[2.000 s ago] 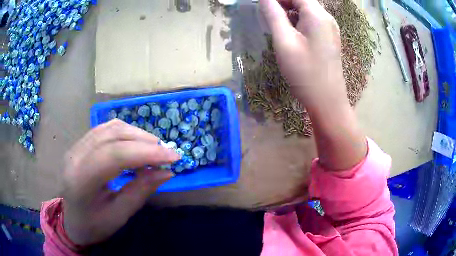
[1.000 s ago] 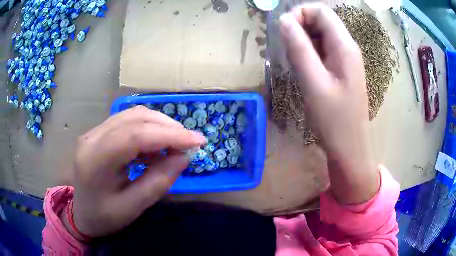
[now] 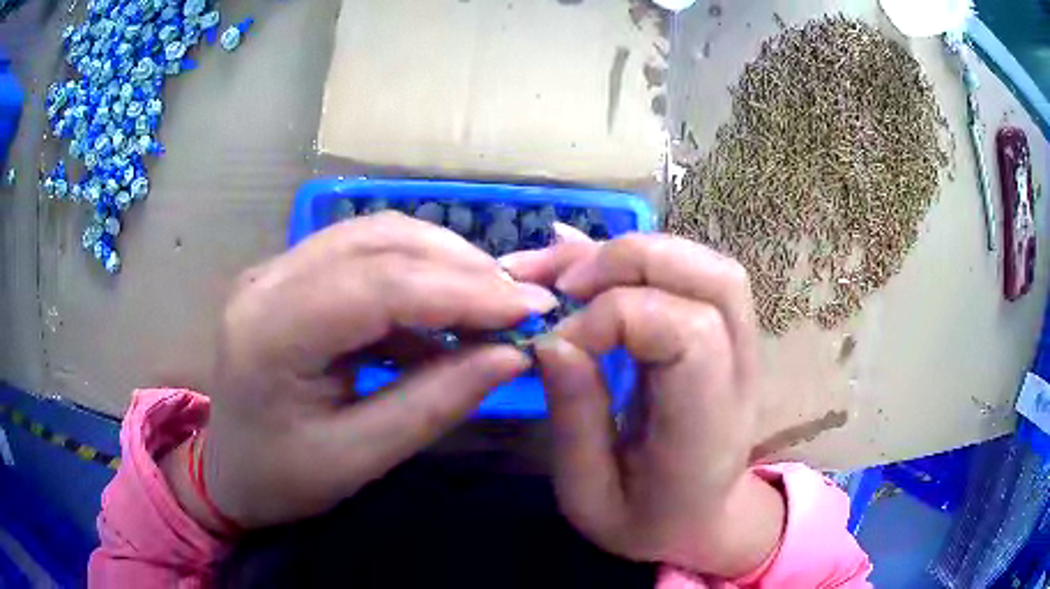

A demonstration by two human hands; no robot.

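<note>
My left hand (image 3: pixel 357 357) and my right hand (image 3: pixel 662 380) meet fingertip to fingertip over the blue parts bin (image 3: pixel 472 190). My left thumb and index finger pinch a small component (image 3: pixel 527 343), mostly hidden by the fingers. My right thumb and fingers close at the same spot; whether they hold a screw cannot be seen. Grey-silver round parts (image 3: pixel 501 224) lie in the bin behind the hands. The pile of brass-coloured screws (image 3: pixel 835 150) lies to the right of the bin.
A heap of blue-and-silver components (image 3: pixel 115 104) lies at the far left. Raised cardboard (image 3: pixel 495 92) is behind the bin. A dark red-handled tool (image 3: pixel 1016 213) and a thin rod (image 3: pixel 981 161) lie at far right. A white round piece (image 3: pixel 925 12) is at the top right edge.
My right hand has come from the screw pile down and left to my left hand. My left hand has shifted slightly right in view, fingers still pinched. The screw pile is now uncovered.
</note>
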